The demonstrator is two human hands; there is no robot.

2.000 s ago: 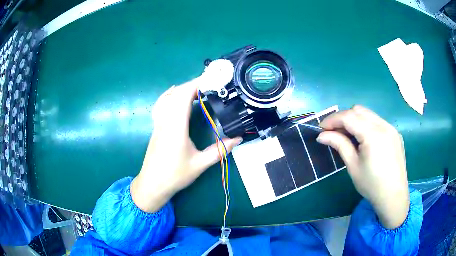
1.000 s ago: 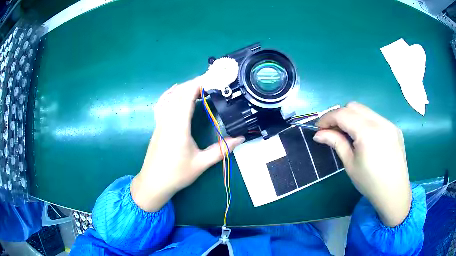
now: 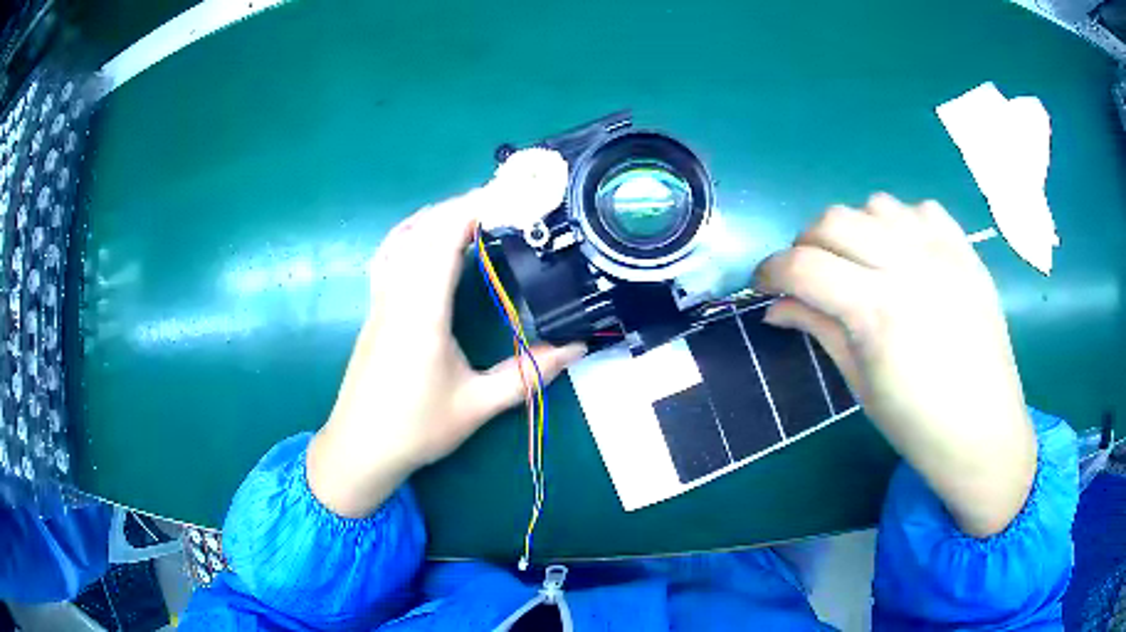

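Note:
A black optical module (image 3: 574,290) with a large round lens (image 3: 642,204) facing up and a white round gear (image 3: 529,188) is held by my left hand (image 3: 426,327), fingers behind its left side and thumb at its lower edge. Yellow, blue and red wires (image 3: 512,324) hang from it past my left thumb to a small pale plug (image 3: 524,563). My right hand (image 3: 895,321) pinches at the end of a short thin wire bundle (image 3: 722,305) on the module's right. Its fingertips are partly hidden. A thin pale end (image 3: 982,235) shows behind this hand; I cannot tell what it belongs to.
A white liner sheet (image 3: 630,426) with black blocks lies on the green bench (image 3: 309,185), under the module's lower edge and my right hand. A torn white paper piece (image 3: 1015,173) lies at the right. A dotted sheet (image 3: 40,296) stands along the left edge.
The module and my left hand have shifted slightly left. The plug has moved left and down. My right hand has turned and risen, and the pale thin end now shows behind it.

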